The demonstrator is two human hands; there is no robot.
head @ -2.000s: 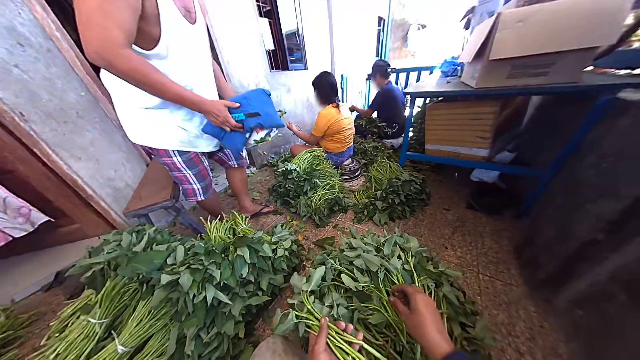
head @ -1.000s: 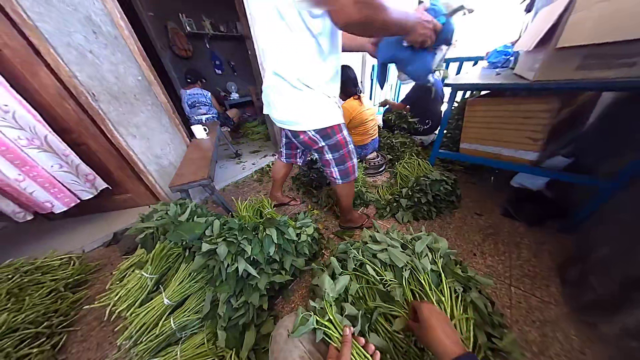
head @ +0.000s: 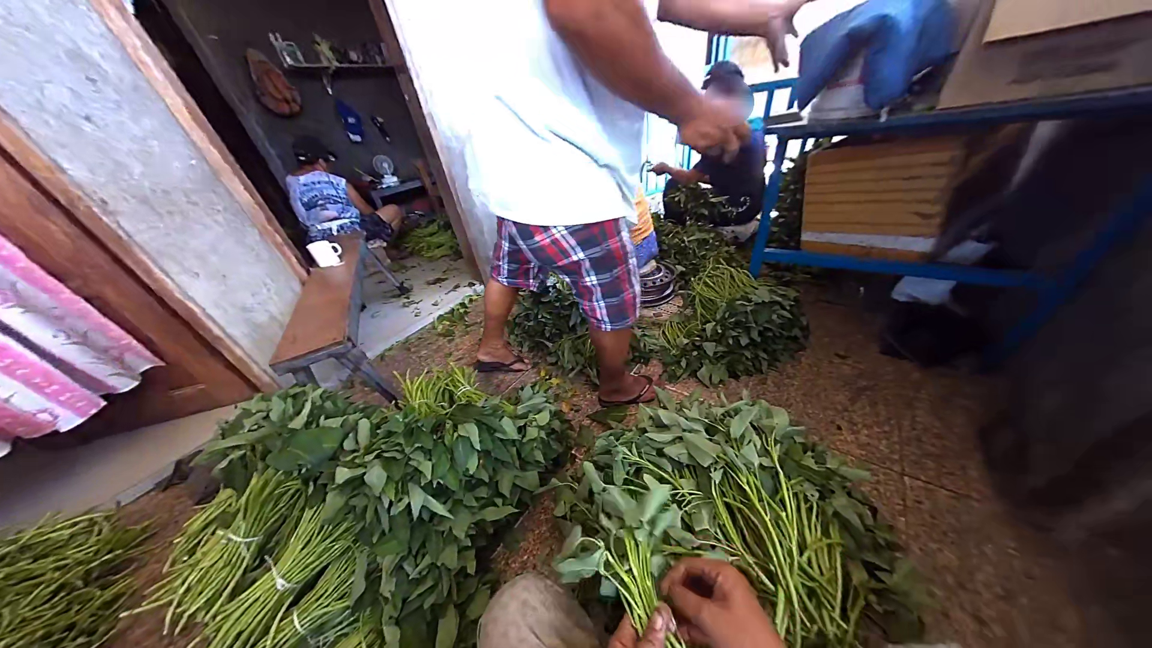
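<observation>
My left hand, at the bottom edge and partly cut off, holds a small bunch of leafy green stems upright. Close against its right side is my right hand, fingers curled by the stems; whether it pinches one cannot be made out. Under and beyond both hands spreads a loose pile of leafy greens, its stems facing me. On the left, tied bundles of the same greens lie stacked, with pale ties around their stems.
A standing person in plaid shorts is just beyond the piles. A wooden bench bears a white mug. At right stands a blue-framed table with a cardboard box. Other people sit farther back, near more greens.
The standing person has moved from the left to the middle, and the blue cloth they held is now on the table. My right hand has come from the pile to beside my left hand.
</observation>
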